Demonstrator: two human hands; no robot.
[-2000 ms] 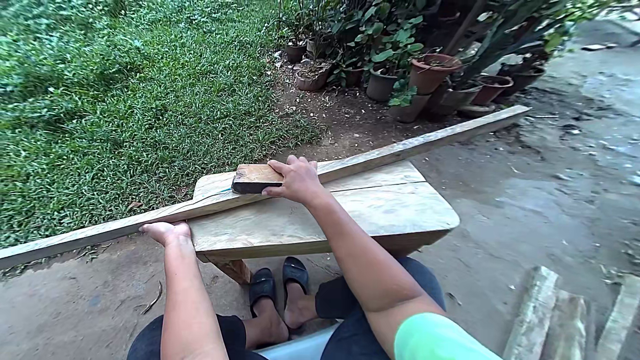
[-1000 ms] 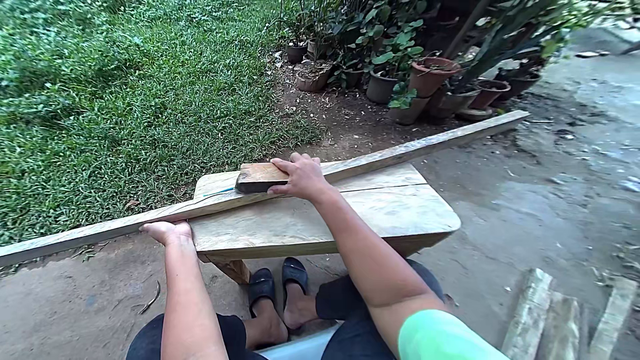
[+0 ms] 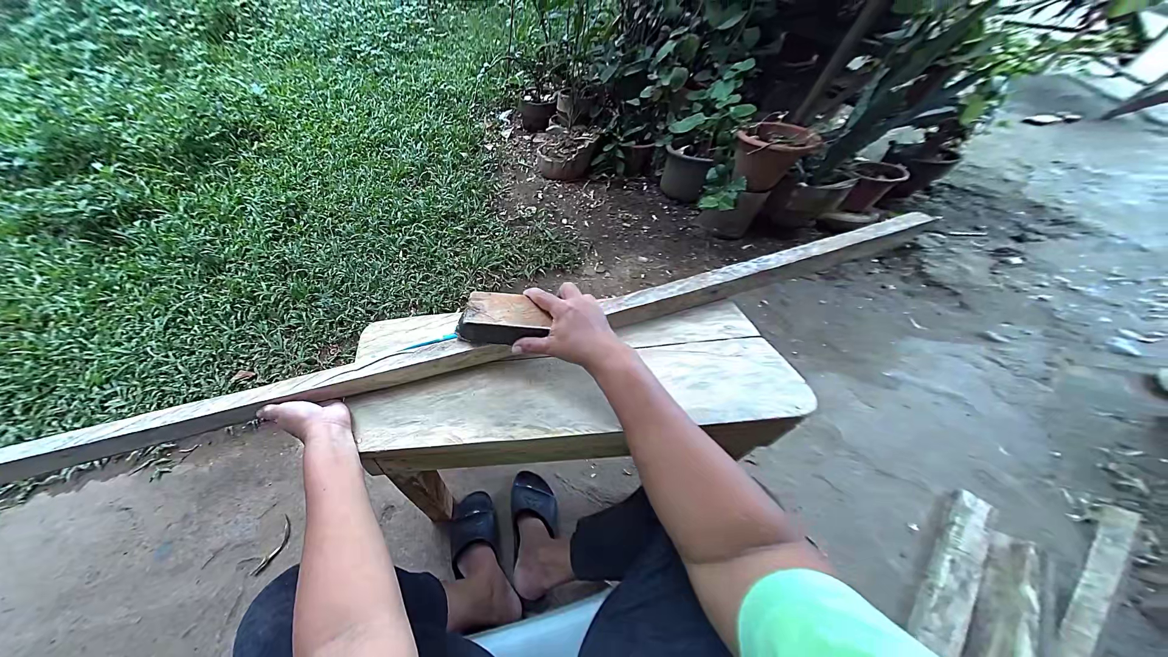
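A long narrow wooden board [image 3: 757, 271] lies slantwise across a small wooden bench [image 3: 566, 406] and juts out past both ends of it. My left hand [image 3: 310, 418] supports the board from below, palm up, just left of the bench. On top of the board rests a wooden block [image 3: 502, 315] with a dark side; my right hand [image 3: 575, 324] grips its right end. A thin blue strip [image 3: 429, 343] shows at the block's left end. What the block's underside looks like is hidden.
Potted plants [image 3: 771, 151] stand beyond the bench, and grass [image 3: 274, 182] grows at the left. Several loose wood pieces [image 3: 954, 566] lie on the ground at the lower right. My sandalled feet [image 3: 474, 525] are just below the bench edge.
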